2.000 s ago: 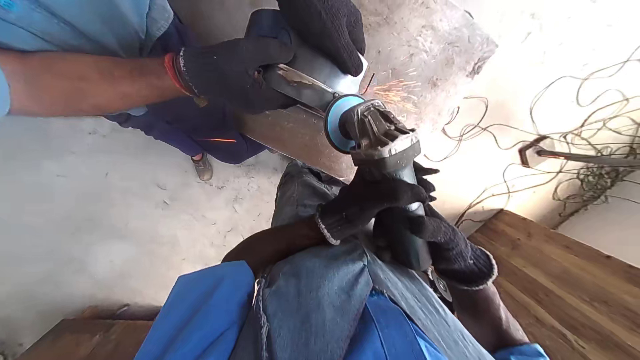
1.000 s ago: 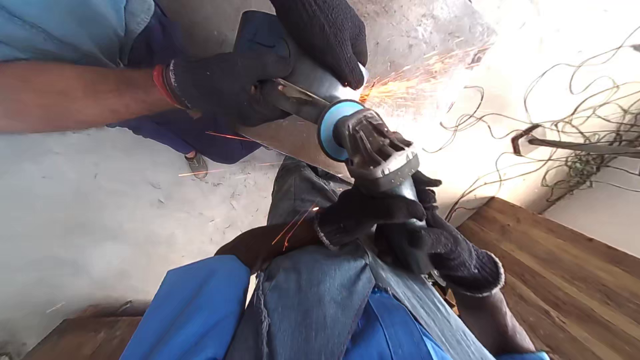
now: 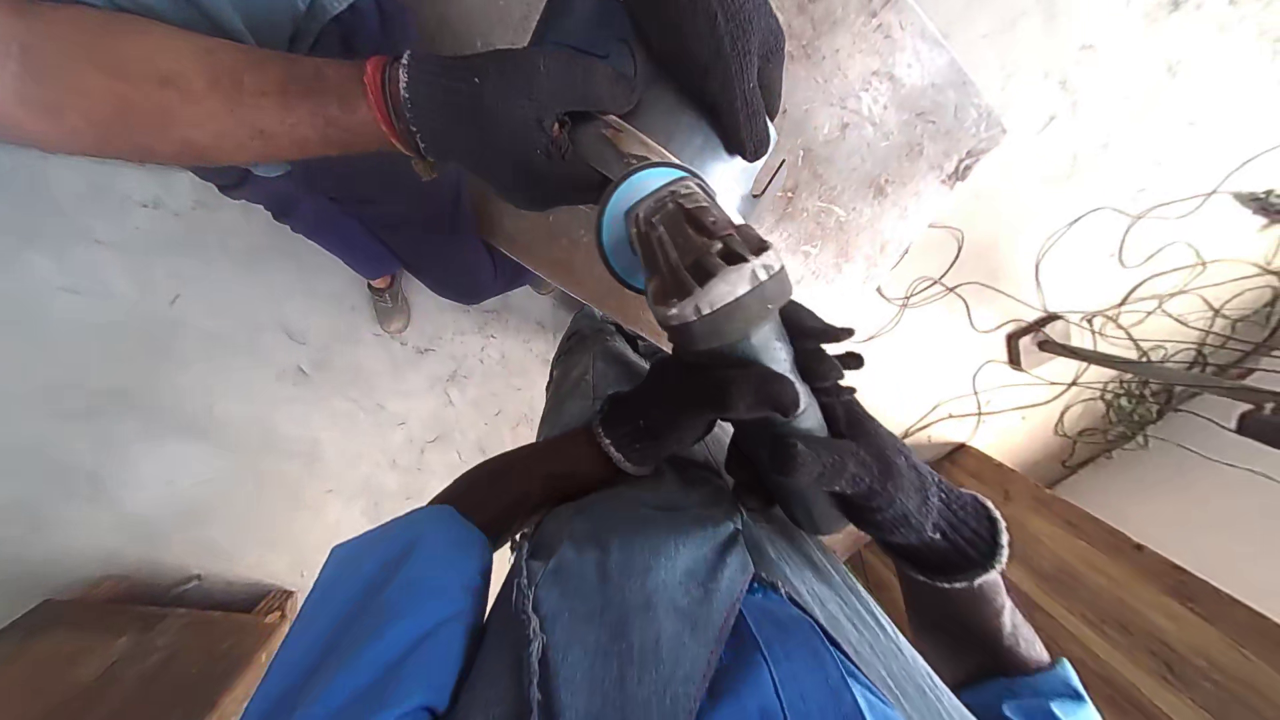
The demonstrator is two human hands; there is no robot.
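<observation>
My left hand (image 3: 700, 400), in a black knit glove, wraps the front of the body of an angle grinder (image 3: 745, 300). Further back on the same body is my right hand (image 3: 850, 460), also gloved and closed around it. A light-blue disc (image 3: 632, 225) sits at the grinder's head, against or very near the edge of a metal workpiece (image 3: 690, 125). A co-worker's two gloved hands hold this workpiece, one at its left (image 3: 510, 125) and one on top (image 3: 715, 60). The exact contact at the disc is hidden.
Beneath the workpiece is a worn metal tabletop (image 3: 850, 130). Tangled cables (image 3: 1130, 290) lie at the right by a wooden bench (image 3: 1080, 560). The co-worker's shoe (image 3: 390, 303) is on the floor at left. A wooden box (image 3: 130, 650) stands at lower left.
Orange sparks flew from the disc in both earlier frames; none show now. Both my hands keep their hold on the grinder, and the co-worker's hands remain on the workpiece.
</observation>
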